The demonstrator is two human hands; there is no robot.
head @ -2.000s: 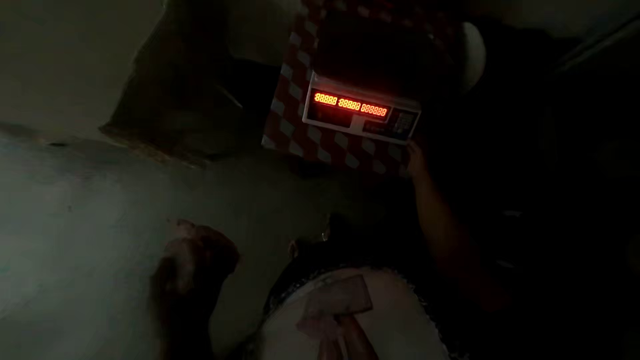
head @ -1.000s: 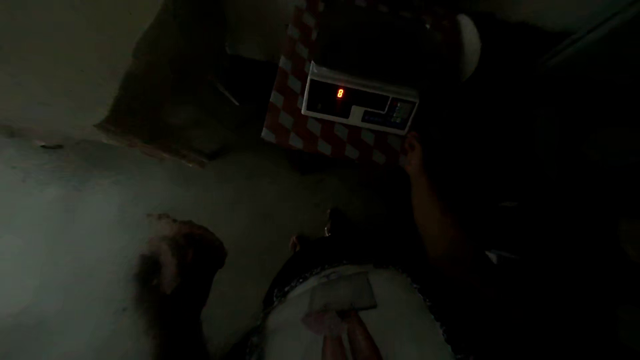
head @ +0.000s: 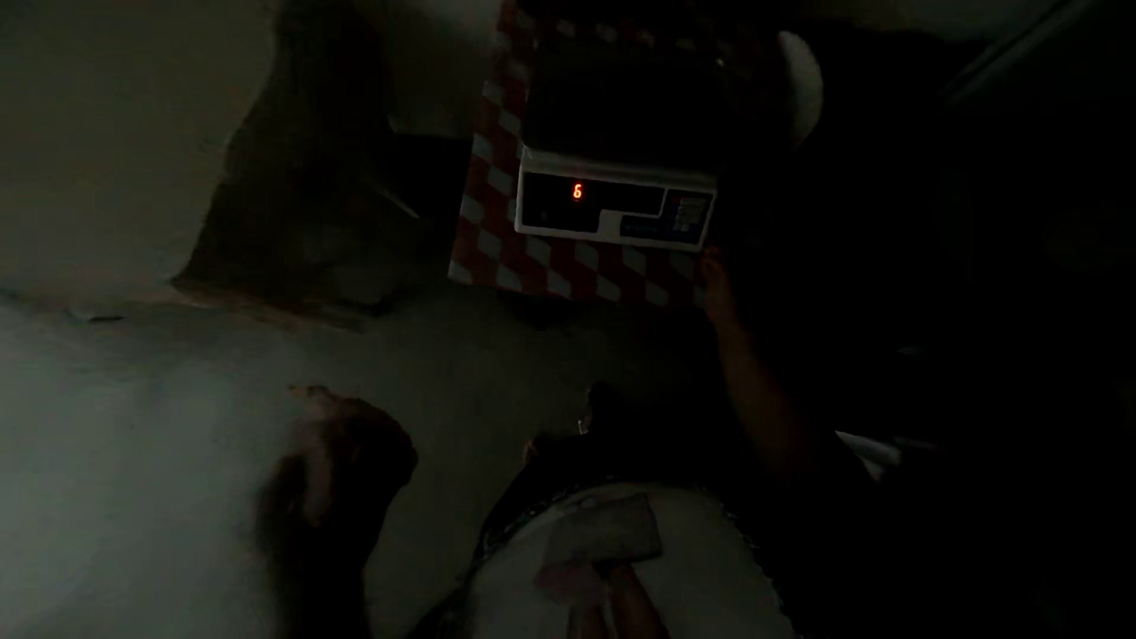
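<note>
An electronic weighing scale (head: 617, 200) with a white casing, a dark top and a keypad stands on a red and grey patterned surface (head: 550, 275). One orange digit glows on its display. My right hand (head: 717, 275) is at the scale's front right corner, its fingers by the edge of the patterned surface; darkness hides whether they grip anything. My left hand (head: 351, 444) hangs low at the left, away from the scale, with a finger stretched out and the rest in shadow. Whether it holds something is not visible.
A dark, ragged-edged patch (head: 293, 195) lies on the left, beside the pale surface. Behind the scale on the right is a pale rounded thing (head: 801, 89). My light printed shirt (head: 710, 550) fills the bottom centre. Deep shadow covers the right side.
The scale's display has gone from rows of lit orange-red digits to a single lit digit. My right hand has stayed by the scale's corner, and my left hand remains low at the left.
</note>
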